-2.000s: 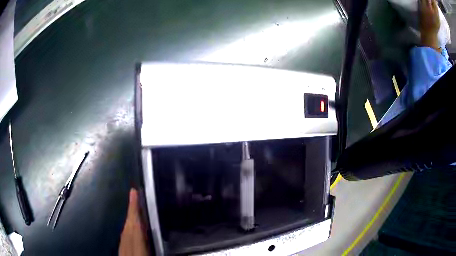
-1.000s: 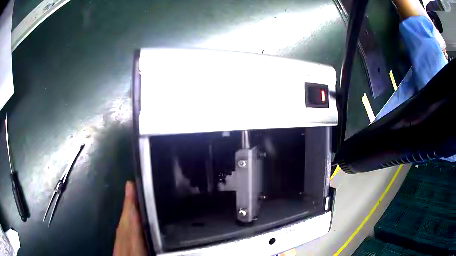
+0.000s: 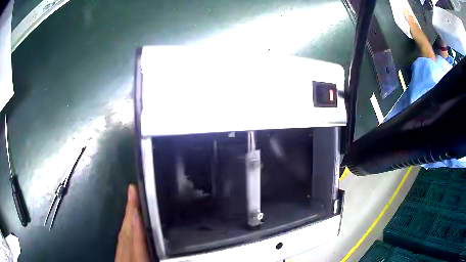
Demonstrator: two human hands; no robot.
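The automatic screw feeder, a silver-grey box with a dark open interior, fills the middle of the view. Its small rocker switch is lit red. A metal rail stands upright in the picture inside the opening, with one round screw head showing near its lower end. My left hand holds the feeder's lower left side; its palm is cut off by the bottom edge. My right hand is not in view.
Tweezers and a manual screwdriver lie left on the dark green mat. The electric screwdriver hangs at right. Beyond are another person's blue sleeve and green crates.
The feeder sits slightly higher in the picture than at first. The rail's visible face has changed, from two screw heads to one. The other person's arm has moved. My left hand stays on the feeder.
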